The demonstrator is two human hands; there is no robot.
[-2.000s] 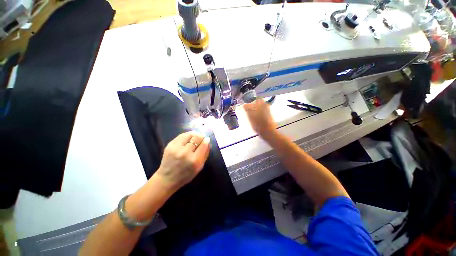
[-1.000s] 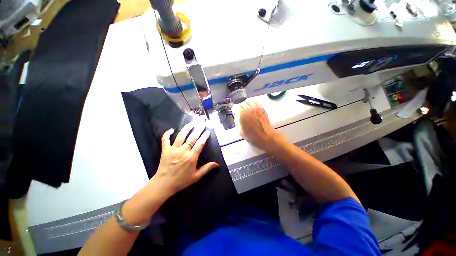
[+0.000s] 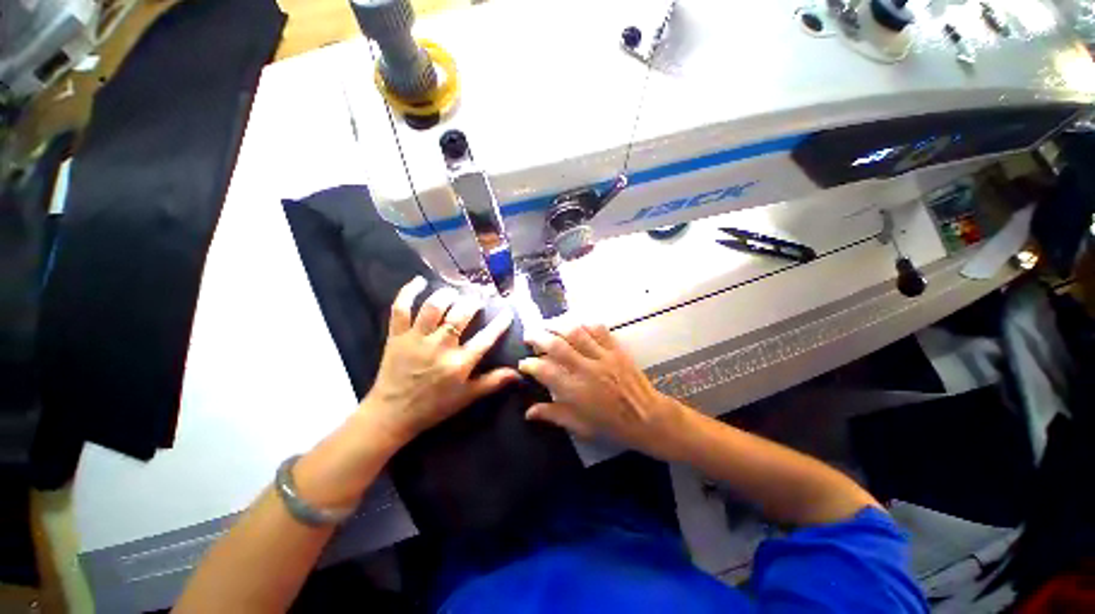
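A black cut panel (image 3: pixel 348 258) runs from left of the machine head, under my hands, towards my lap. My left hand (image 3: pixel 438 360) lies on it with fingers spread, fingertips close to the bright light at the needle. My right hand (image 3: pixel 597 386) is at the panel's right edge, thumb and fingertips at the cloth in front of the presser foot area. The white sewing machine (image 3: pixel 708 162) stands over the cloth. Glare and my fingers hide the needle and presser foot.
A stack of black cut panels (image 3: pixel 150 228) lies at the left of the table. Black thread snips (image 3: pixel 765 245) lie on the bed. A printed ruler (image 3: pixel 769 356) runs along the front edge. Black and white cloth (image 3: pixel 943 450) is heaped below right.
My right hand has come down from beside the tension dial onto the cloth's right edge. My left hand stays on the panel, its thumb nearer my right hand. The cloth before the needle is bunched up.
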